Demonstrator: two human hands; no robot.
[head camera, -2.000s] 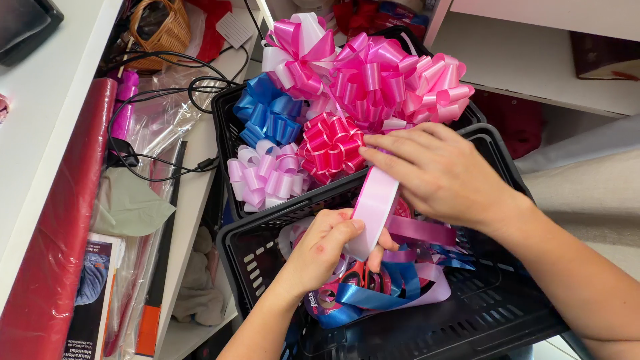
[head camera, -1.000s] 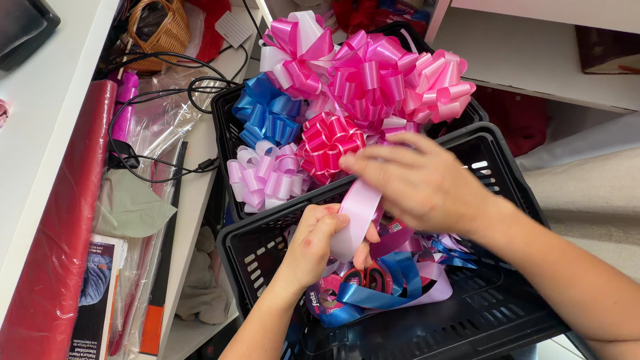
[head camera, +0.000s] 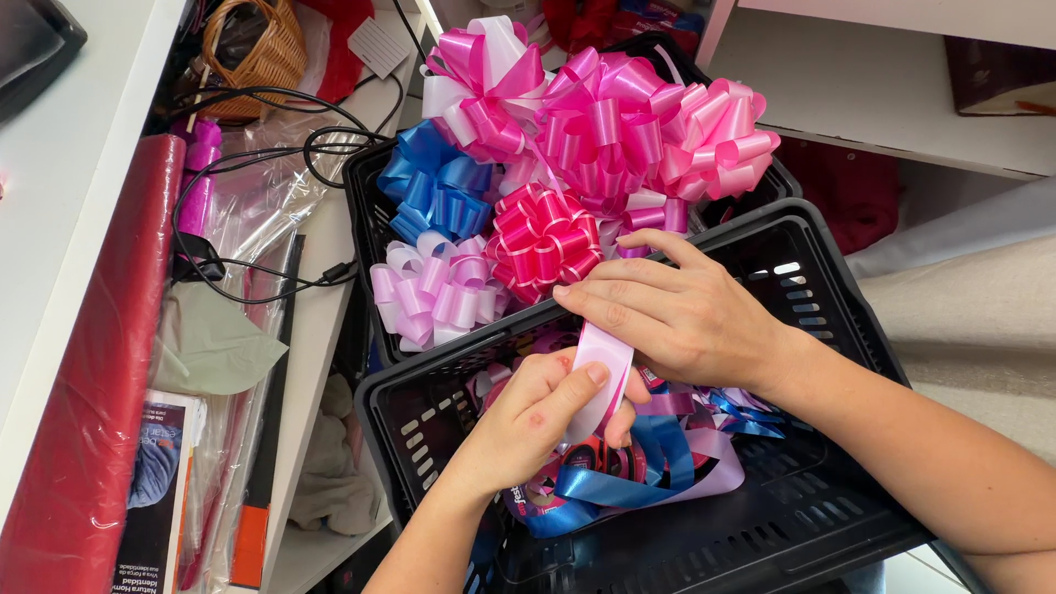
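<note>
Over the front black plastic basket (head camera: 833, 272), my left hand (head camera: 536, 412) pinches a flattened loop of pale pink ribbon (head camera: 601, 371) between thumb and fingers. My right hand (head camera: 676, 313) lies against the loop's upper end, its fingers stretched out; whether they grip it is hidden. Beneath both hands are ribbon spools (head camera: 544, 487) and a loose blue ribbon (head camera: 610, 488). Behind, the second basket (head camera: 360, 198) holds pull bows: a pink one (head camera: 606, 124), a blue one (head camera: 437, 186), a lilac one (head camera: 437, 289) and a red one with pale edges (head camera: 544, 243).
On the left lie a red plastic-wrapped roll (head camera: 91, 363), black cables (head camera: 247, 157), clear film (head camera: 256, 198) and printed booklets (head camera: 157, 495). A wicker basket (head camera: 264, 62) stands at the upper left. White shelves (head camera: 874, 82) are at the upper right, above beige cloth (head camera: 982, 330).
My right hand has shifted about over the upper end of the ribbon loop. My left hand keeps its hold on the ribbon.
</note>
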